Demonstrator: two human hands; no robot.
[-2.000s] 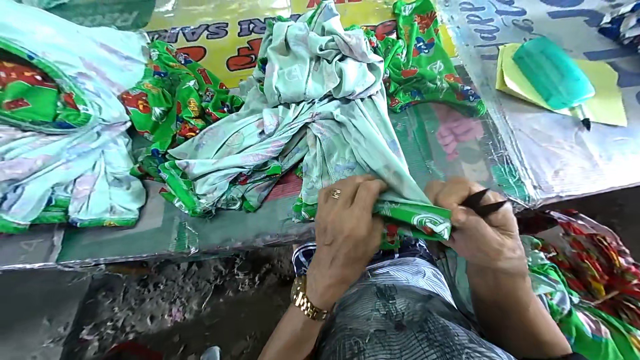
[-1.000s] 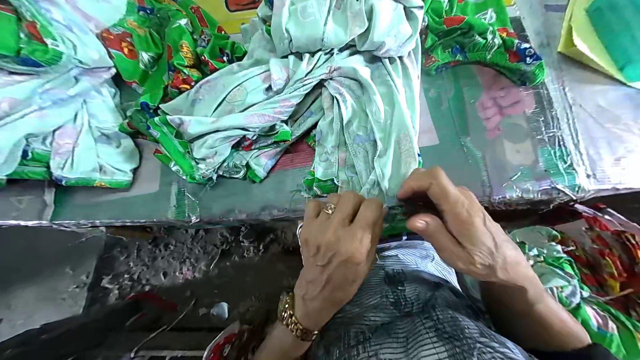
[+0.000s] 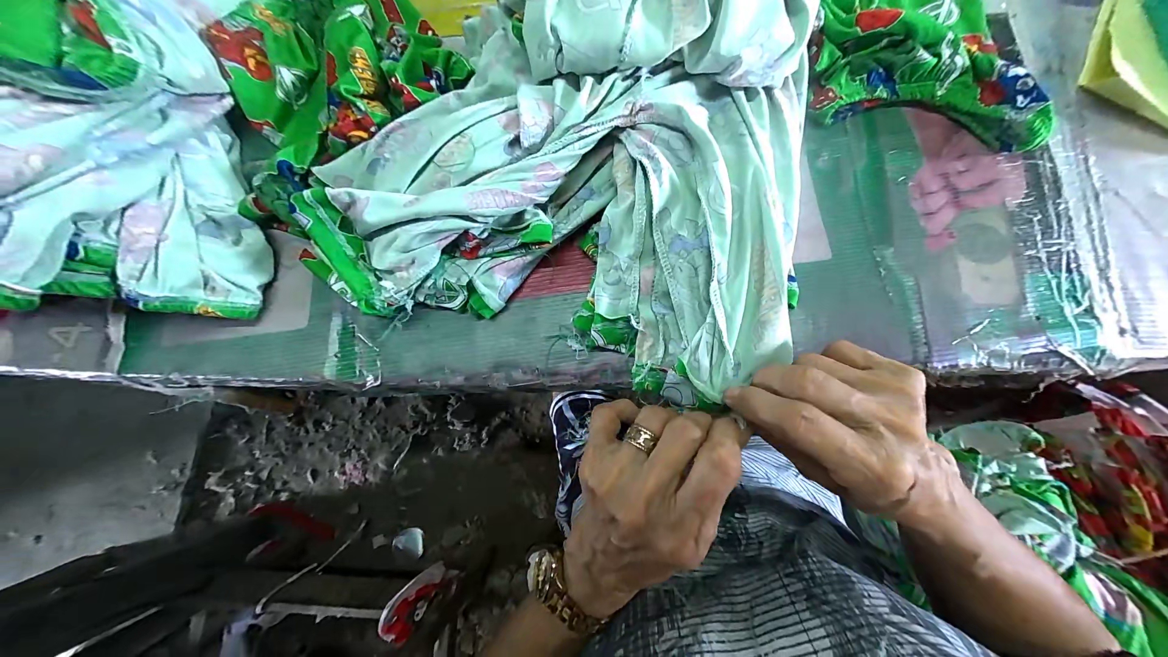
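Observation:
A pale green printed garment (image 3: 712, 246), turned inside out, lies across the table with one leg hanging to the front edge. Its green printed hem (image 3: 671, 385) is pinched by my left hand (image 3: 652, 484), which wears a ring and a gold watch. Beside it on the right, my right hand (image 3: 839, 424) grips the same hem's right corner, its fingertips close to the left ones. The other leg (image 3: 438, 201) spreads to the left with loose threads at its cuff. Whether the right palm hides any small tool cannot be seen.
Another inside-out garment (image 3: 119, 182) lies at the left. Bright green printed cloth (image 3: 922, 64) is bunched at the back right, near yellow paper (image 3: 1131, 64). The table's taped front edge (image 3: 456, 374) runs crosswise. More printed cloth (image 3: 1049, 502) is heaped below at the right.
Two seconds ago my right hand held a dark pointed tool beside the raised hem; its blades no longer show. My hands have come closer together, and the leg now lies flatter. The view has shifted closer.

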